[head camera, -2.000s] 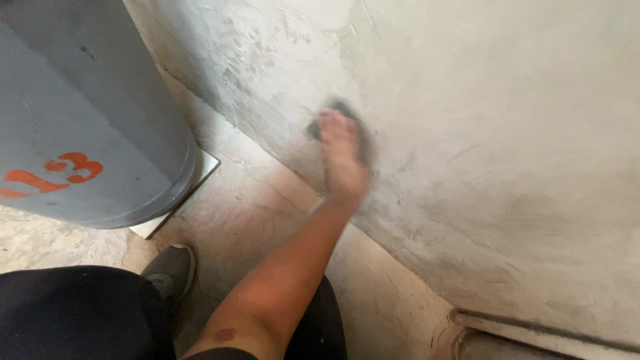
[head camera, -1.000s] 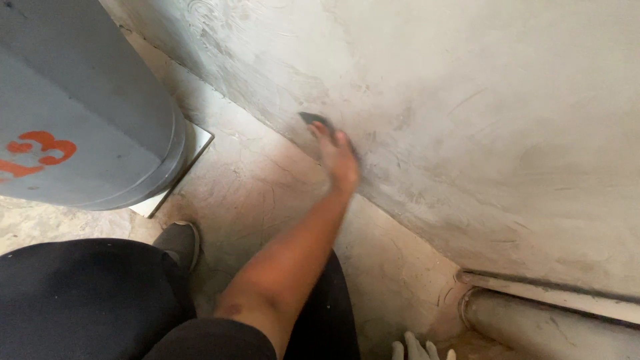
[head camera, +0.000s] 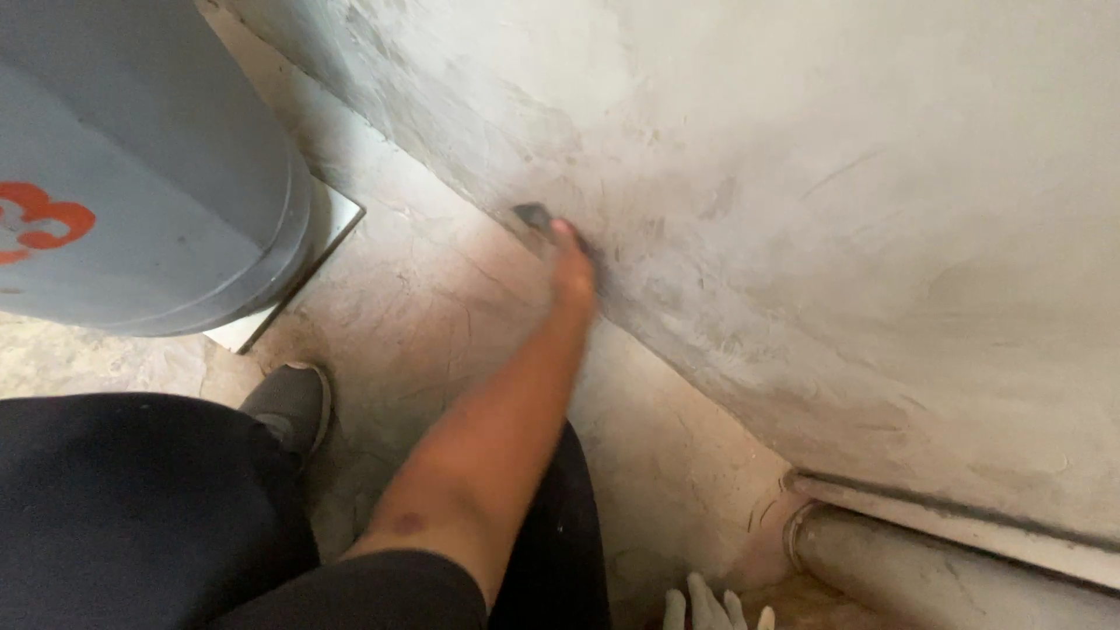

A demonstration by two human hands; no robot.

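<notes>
My left hand (head camera: 573,262) is pressed near the foot of a grey plastered wall (head camera: 831,192), around a small dark pad or block (head camera: 532,213). The pad lies against the wall just above the floor seam. Motion blur and my fingers hide much of it, so its exact kind is unclear. My bare forearm reaches up from a black sleeve. At the bottom edge, the spread fingers of a pale glove (head camera: 707,608) show near the floor. Whether my right hand is inside it cannot be told.
A large grey drum (head camera: 149,175) with an orange marking stands at the left on a pale square slab (head camera: 337,219). My shoe (head camera: 293,407) is beside it on the rough floor (head camera: 420,289). A thick pipe (head camera: 919,560) runs along the wall's foot at lower right.
My left hand has moved down the wall, closer to the floor seam, still with the dark pad. The glove's fingers were not in the earliest frame. The view has shifted somewhat.
</notes>
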